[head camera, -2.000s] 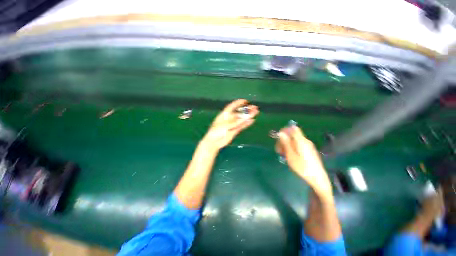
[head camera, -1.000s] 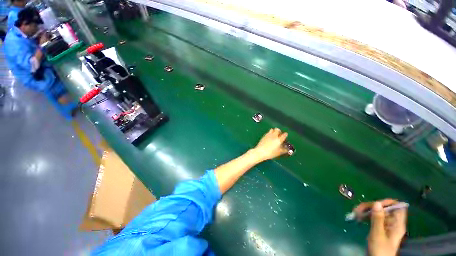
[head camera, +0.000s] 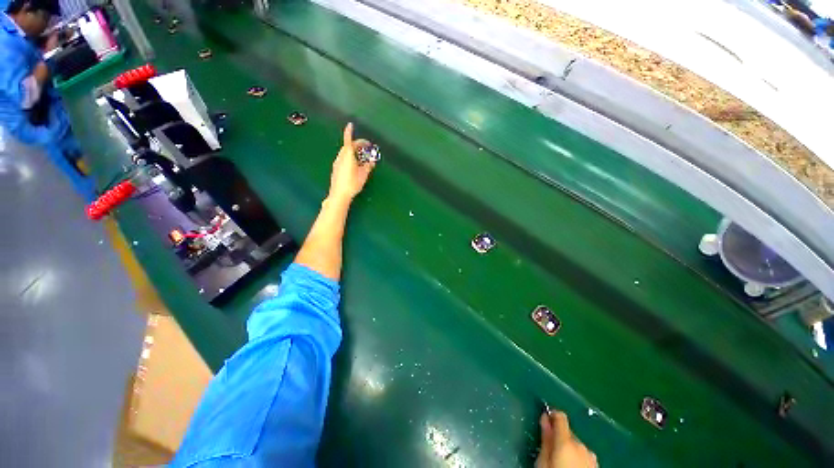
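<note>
My left hand (head camera: 347, 172) reaches far forward over the green bench (head camera: 411, 292), its thumb and fingers at a small electronic module (head camera: 368, 153), which it appears to hold. More modules lie spaced along the bench: one right of my left hand (head camera: 483, 242), one nearer (head camera: 546, 319) and one at the lower right (head camera: 654, 412). Others lie beyond my left hand, such as this module (head camera: 297, 118). My right hand (head camera: 561, 445) is at the bottom edge, partly cut off, fingers closed around a slim tool of which only a short tip shows.
A black fixture with red handles (head camera: 197, 196) stands on the bench at left. A cardboard box (head camera: 169, 384) is below the bench edge. A person in blue (head camera: 32, 101) is at the upper left. A metal-edged shelf (head camera: 585, 87) runs above; a round fan-like device (head camera: 759, 256) is behind it.
My left hand has moved forward and left, away from a module now lying on the bench, to another one farther up. My right hand has moved down and left, partly out of the picture.
</note>
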